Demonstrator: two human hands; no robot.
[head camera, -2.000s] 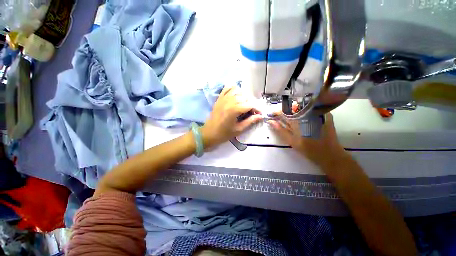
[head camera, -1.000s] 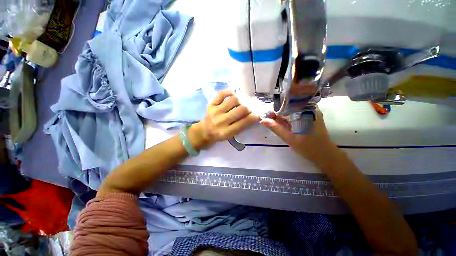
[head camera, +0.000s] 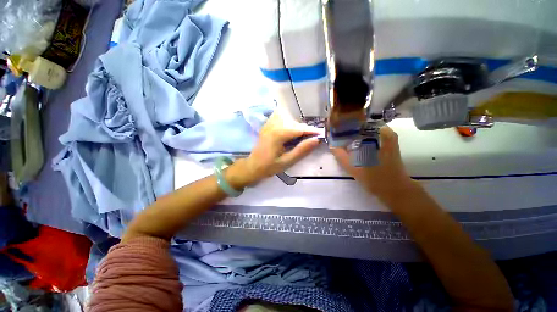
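The light blue garment piece (head camera: 211, 135) stretches from the heap on the left to my left hand (head camera: 276, 151). My left thumb and fingers come together on its edge beside the needle area, where a small whitish patch shows. My right hand (head camera: 380, 166) is just right of the needle, its fingertips partly hidden behind the machine's metal parts. I cannot tell what it holds. The sewing machine head (head camera: 299, 46), white with a blue stripe, stands over the fingertips. The presser foot and needle are mostly hidden.
Piled light blue cloth (head camera: 131, 122) covers the table's left part. A printed ruler (head camera: 305, 225) runs along the grey front edge. More blue cloth (head camera: 238, 268) lies on my lap. An orange-red item (head camera: 466, 131) lies right of the needle. A red bag (head camera: 58, 259) is at lower left.
The view has shifted, so the machine head appears further left. My left hand's thumb and fingers have spread apart behind the tips since the last frame. Both hands stay at the needle area.
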